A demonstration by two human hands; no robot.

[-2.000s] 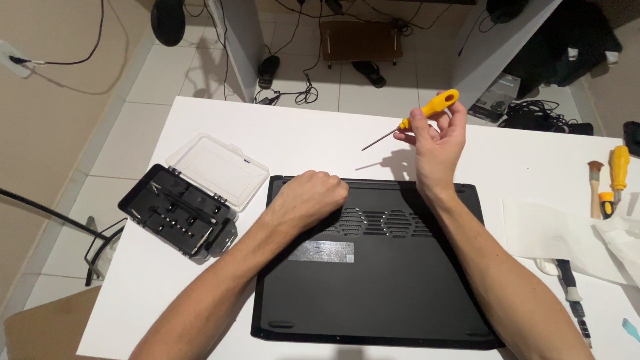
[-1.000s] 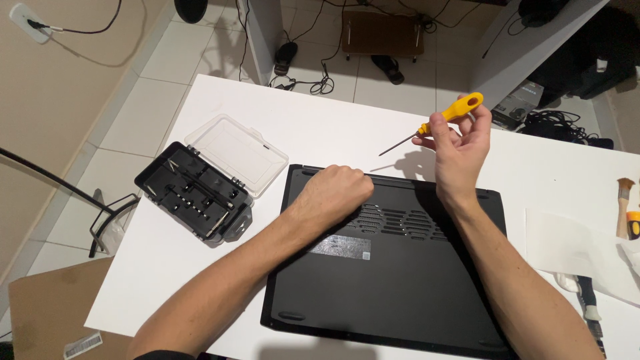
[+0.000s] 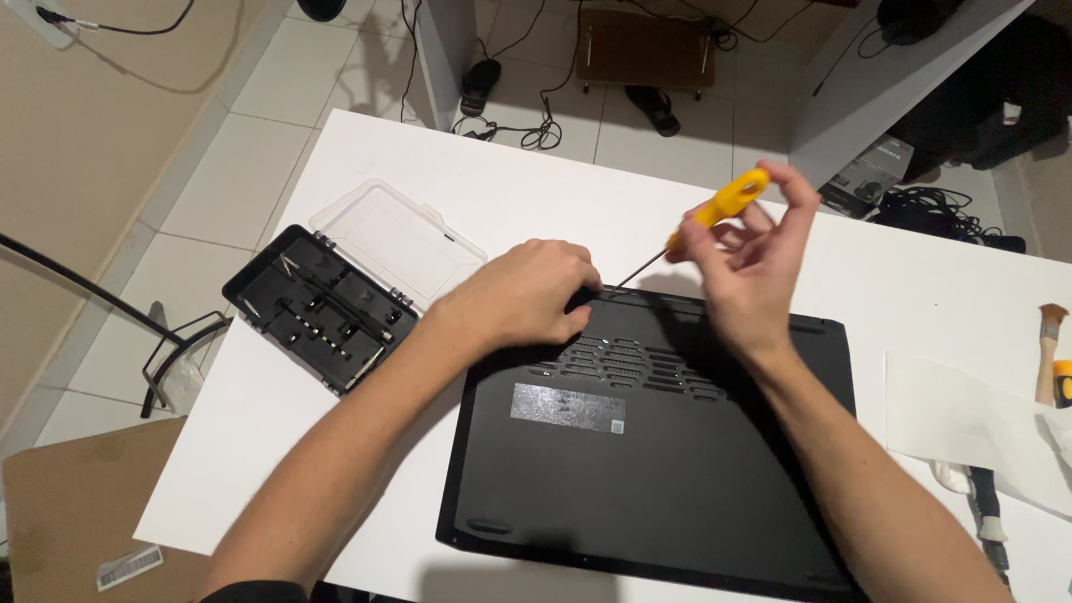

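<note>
A black laptop lies upside down, its vented bottom cover facing up. My right hand grips a screwdriver by its yellow handle, above the laptop's far edge. The shaft slants down to the left, and its tip is at that edge, close to my left fingers. My left hand rests with curled fingers on the laptop's far left part; whether it holds anything small is hidden. Left of the laptop, a black tool case with a clear lid stands open, with bits and small tools inside.
The white table bears white sheets, a wooden-handled brush and a black-handled tool on the right. Cardboard lies at the lower left. Beyond the table are cables and sandals on the floor.
My right hand has lowered the screwdriver, so its tip, earlier held in the air, is now at the laptop's far edge. My left hand stays on the laptop's far left part.
</note>
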